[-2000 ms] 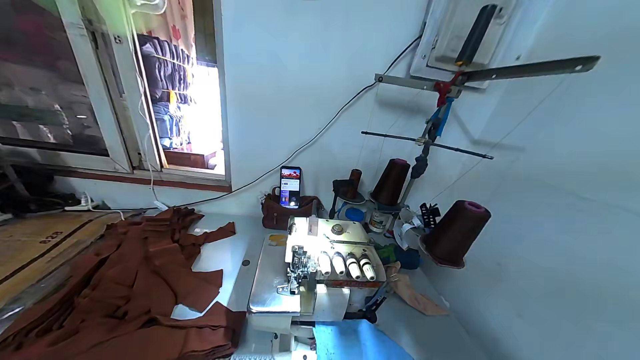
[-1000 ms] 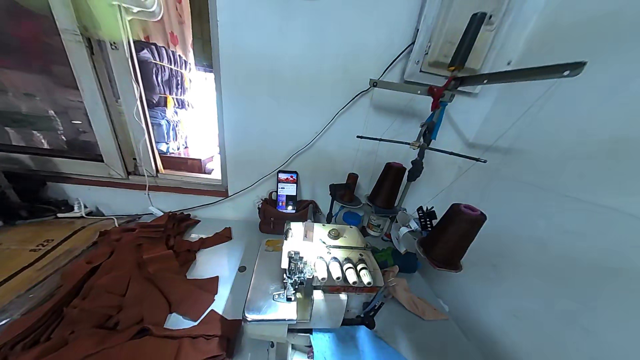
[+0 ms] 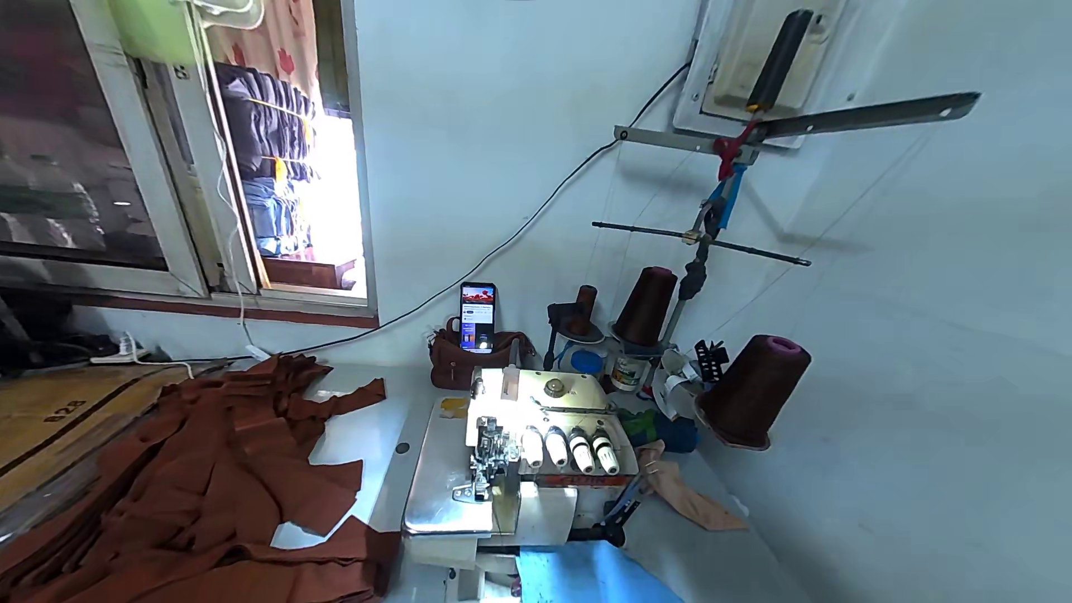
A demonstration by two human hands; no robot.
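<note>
Neither my left hand nor my right hand shows in the head view. An overlock sewing machine [image 3: 553,419] stands on the white table, its work area lit. Left of its metal plate [image 3: 448,494] lies a heap of rust-brown cut fabric pieces [image 3: 209,477]. A blue sheet [image 3: 590,574] hangs at the machine's front. Brown thread cones [image 3: 646,308] stand behind the machine, and a larger one [image 3: 754,392] tilts at its right. A lit smartphone [image 3: 477,318] leans upright on a brown bag [image 3: 469,360] behind the machine.
A thread stand [image 3: 703,226] rises at the back right, with thin threads running from it. A cardboard box [image 3: 67,410] lies at the far left. Scissors [image 3: 615,519] and a tan cloth scrap [image 3: 691,494] lie right of the machine. A window [image 3: 360,167] is at the back left.
</note>
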